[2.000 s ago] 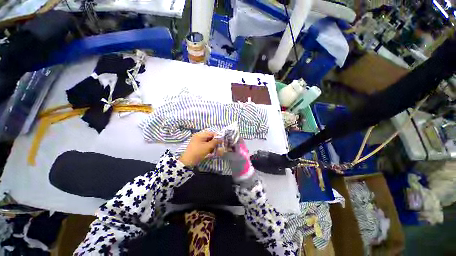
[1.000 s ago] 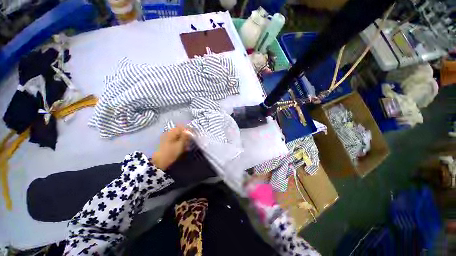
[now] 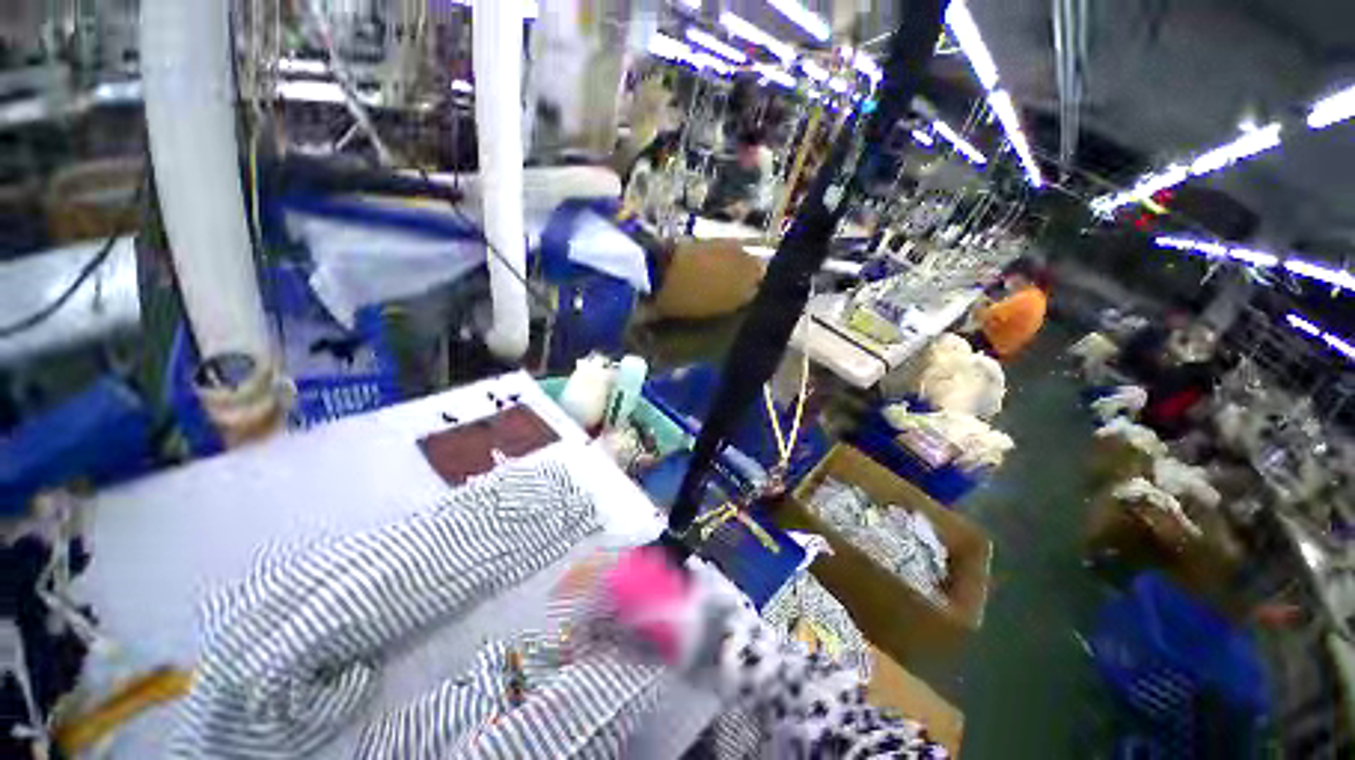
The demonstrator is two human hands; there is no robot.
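Note:
My right hand (image 3: 632, 597), in a pink and grey glove with bare fingertips, is blurred at the table's right edge. It is at the lower end of the black hose (image 3: 773, 282) and covers the place where the iron was, so I cannot tell whether it grips it. My left hand is not visible. A striped garment piece (image 3: 372, 594) lies bunched on the white table (image 3: 193, 498). More striped cloth (image 3: 572, 716) lies nearer me, cut off by the bottom edge.
A brown pad (image 3: 488, 443) lies at the table's back. Bottles stand in a green basket (image 3: 676, 434) beyond the right corner. An open box (image 3: 951, 572) of striped pieces and blue crates (image 3: 1189, 653) stand on the floor. Black pieces (image 3: 37, 594) lie at far left.
The view has swung up and right. My right hand has moved from the table's front right to the hose's lower end. My left hand has gone from view. Striped cloth now lies near me.

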